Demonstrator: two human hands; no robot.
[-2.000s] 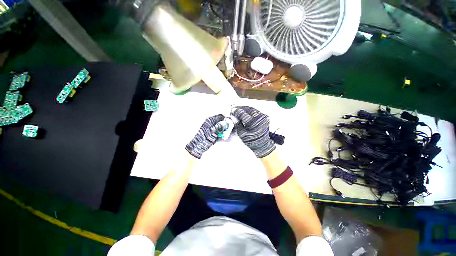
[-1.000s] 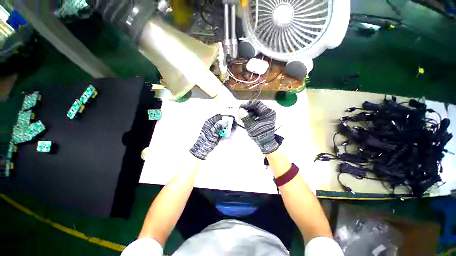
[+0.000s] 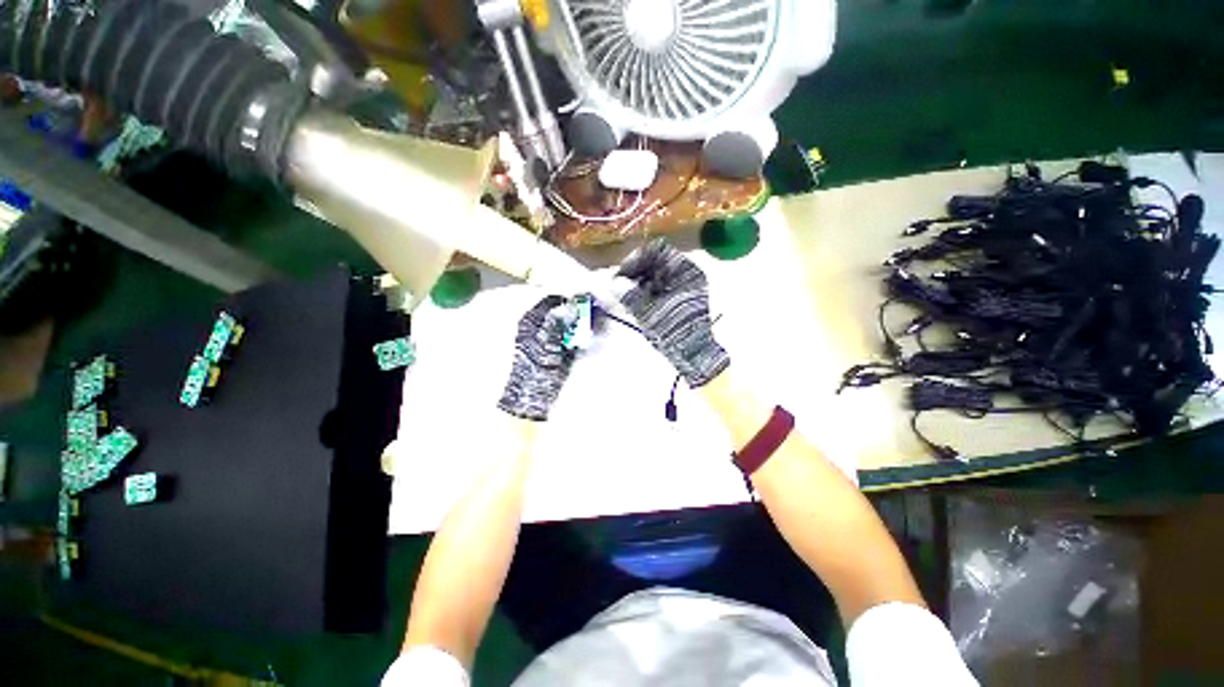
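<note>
My left hand [image 3: 540, 360], in a grey-black knit glove, holds a small green-white circuit board [image 3: 577, 324] above the white sheet [image 3: 463, 463]. My right hand [image 3: 675, 311], in the same kind of glove, is just right of the board under the tip of the cream fume cone [image 3: 403, 201]. Its fingers are closed on a black cable [image 3: 671, 400]; the cable's loose end hangs below the hand over the sheet. The fingertips and the joint between cable and board are too small and bright to tell.
Green boards [image 3: 101, 450] lie on a black surface [image 3: 255, 497] at left. One board [image 3: 393, 354] lies by the sheet's left edge. A fan [image 3: 671, 54] and brown fixture [image 3: 658, 208] stand behind. A black cable pile [image 3: 1060, 295] lies at right, above clear plastic bags [image 3: 1027, 591].
The view has turned, so the bench shows tilted and the fan and cone sit further left. Both hands stay together at the board. The black cable end now shows hanging below my right hand.
</note>
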